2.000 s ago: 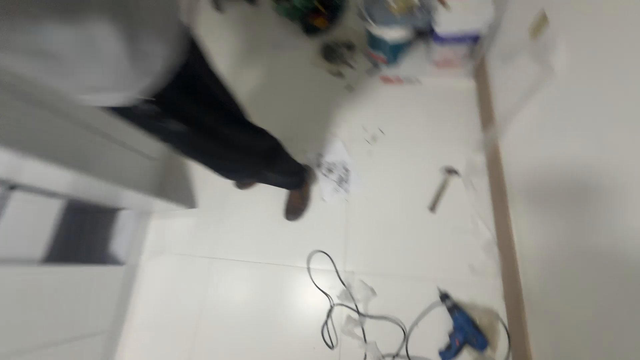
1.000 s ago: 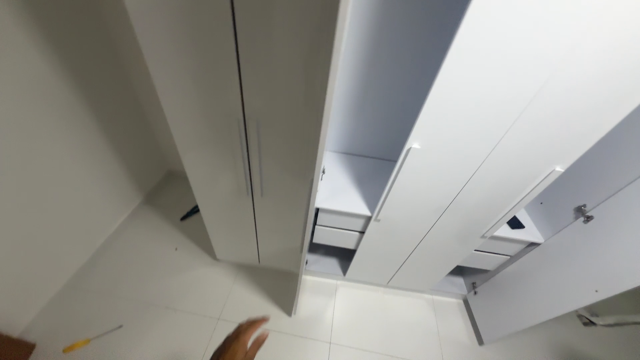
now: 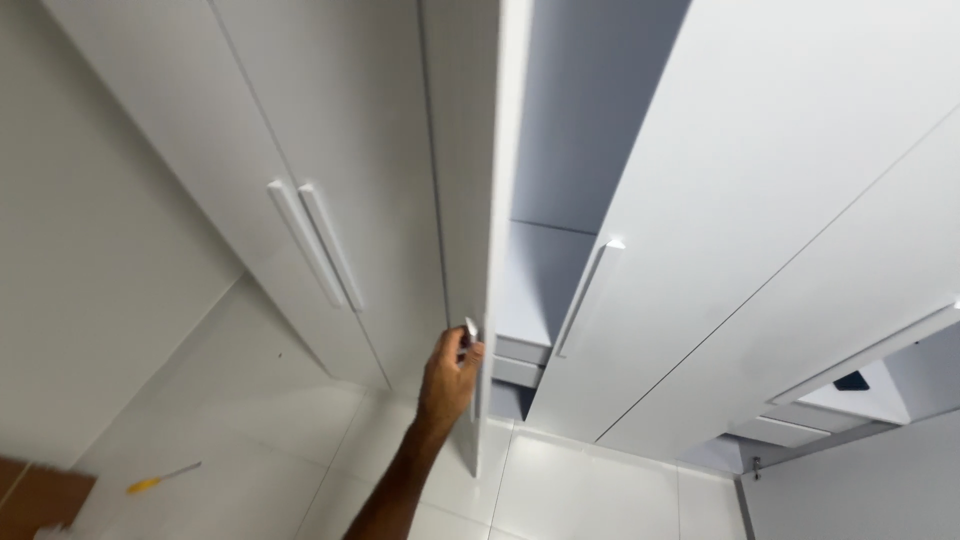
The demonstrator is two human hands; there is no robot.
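My left hand reaches up from the bottom middle of the view, its fingers closed around the bar handle of a white wardrobe door. The top of the handle shows above the fingers, and that door stands ajar, seen nearly edge-on. To its right a compartment with a shelf and small drawers is partly visible. Other wardrobe doors, with a pair of bar handles at left and a single handle at right, flank it. My right hand is out of view.
A screwdriver with a yellow handle lies on the tiled floor at lower left, near a brown panel or box. Another wardrobe door stands wide open at lower right, near a dark object on a shelf. A wall is at left.
The view has swung from the floor with a drill and hammer to the wardrobe. My left hand, low in the view and holding nothing a second ago, has moved up and taken hold of the door handle.
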